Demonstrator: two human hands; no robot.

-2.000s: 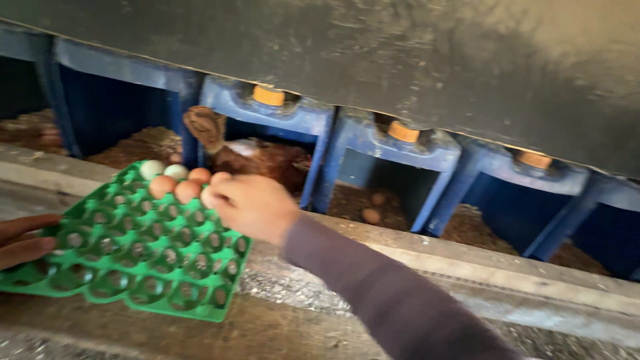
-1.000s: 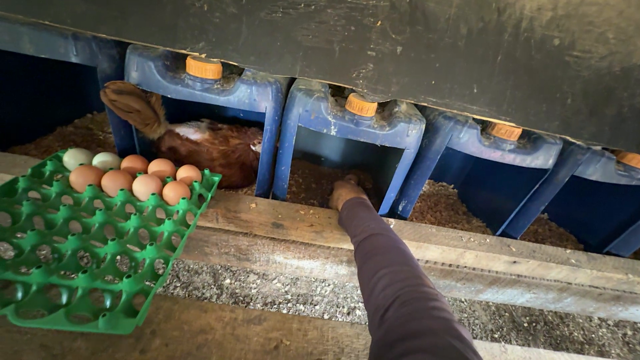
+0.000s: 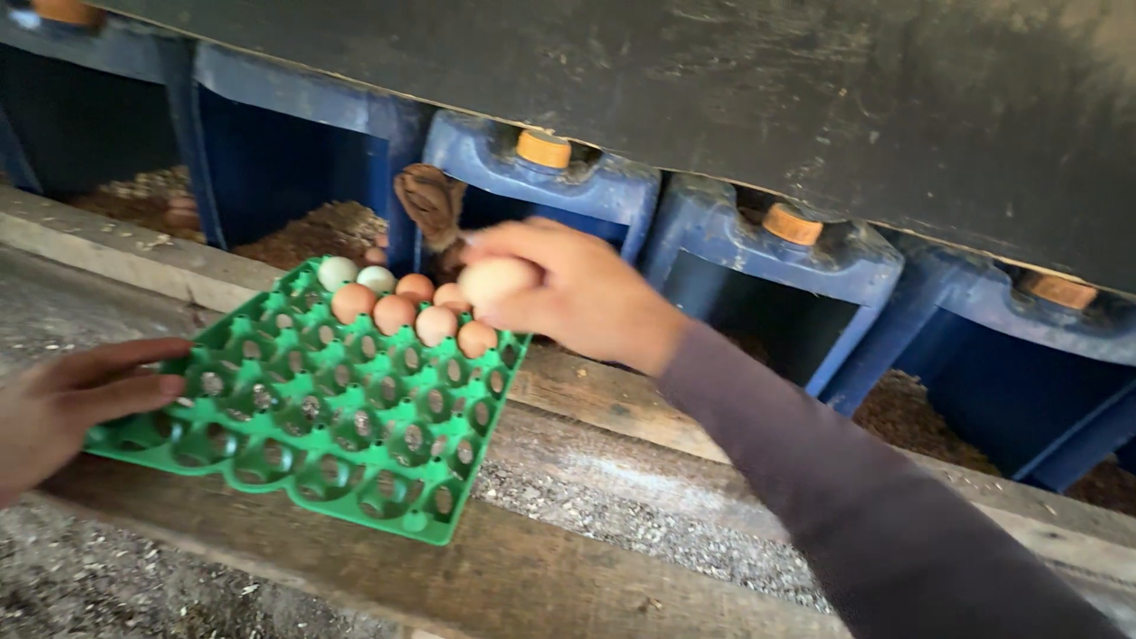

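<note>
My right hand (image 3: 568, 293), slightly blurred, grips a pale egg (image 3: 499, 284) between thumb and fingers above the far right corner of a green plastic egg tray (image 3: 355, 426). Brown eggs (image 3: 394, 314) and two pale greenish eggs (image 3: 337, 273) sit in cups along the tray's far side. My left hand (image 3: 98, 395) holds the tray's left edge, thumb on top; whether its fingers reach underneath is hidden. Behind my right hand, a brown hen (image 3: 432, 200) is partly visible at a nest box.
Blue plastic jerrycan nest boxes (image 3: 754, 257) with orange caps (image 3: 792, 224) stand in a row, with litter (image 3: 914, 417) inside. A dark panel (image 3: 621, 106) hangs over them. Wooden boards (image 3: 612, 399) run along the front. More eggs (image 3: 376, 252) show in boxes to the left.
My right hand has come out of the nest box right of the hen and is now over the tray with an egg. My left hand, out of view one second ago, shows at the tray again.
</note>
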